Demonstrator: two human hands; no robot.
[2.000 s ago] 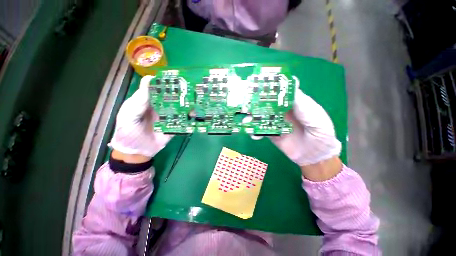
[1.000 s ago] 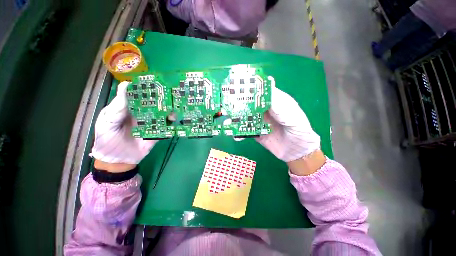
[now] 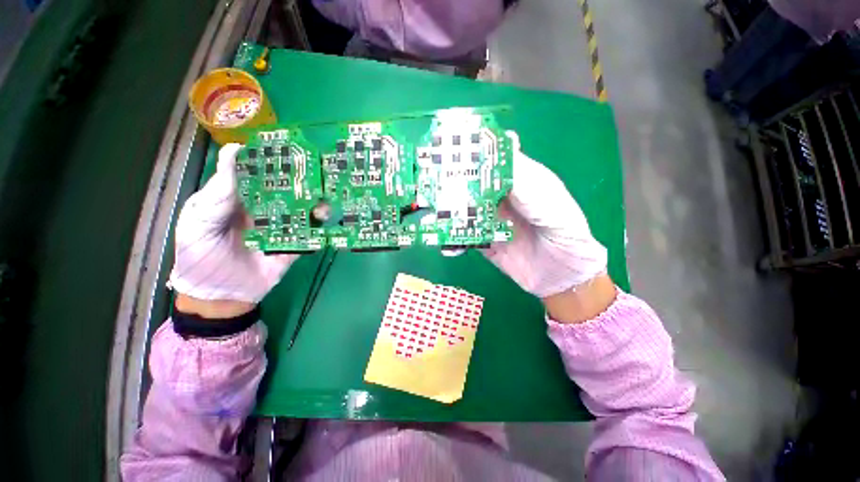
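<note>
A green circuit board panel [image 3: 363, 193] of three joined sections is held up above the mat, its face with flat chips and bright pads towards me. Glare covers part of the right section. My left hand [image 3: 222, 235], in a white glove with a black band at the wrist, grips its left end. My right hand [image 3: 550, 231], in a white glove, grips its right end. Some fingers are hidden behind the panel. A yellow sheet with rows of red stickers [image 3: 426, 339] lies on the mat below. Dark tweezers [image 3: 311, 299] lie left of the sheet, their upper end hidden by the panel.
The green mat [image 3: 542, 377] covers the bench. A yellow tub [image 3: 229, 105] with pale contents stands at its upper left, near a small yellow item [image 3: 261, 62]. The conveyor [image 3: 71, 207] runs along the left. A person [image 3: 424, 24] is beyond the bench. A rack [image 3: 816, 188] stands right.
Since the earliest frame the view has shifted, and hands and panel appear further left. The glare has moved onto the right section. Both hands still hold the panel.
</note>
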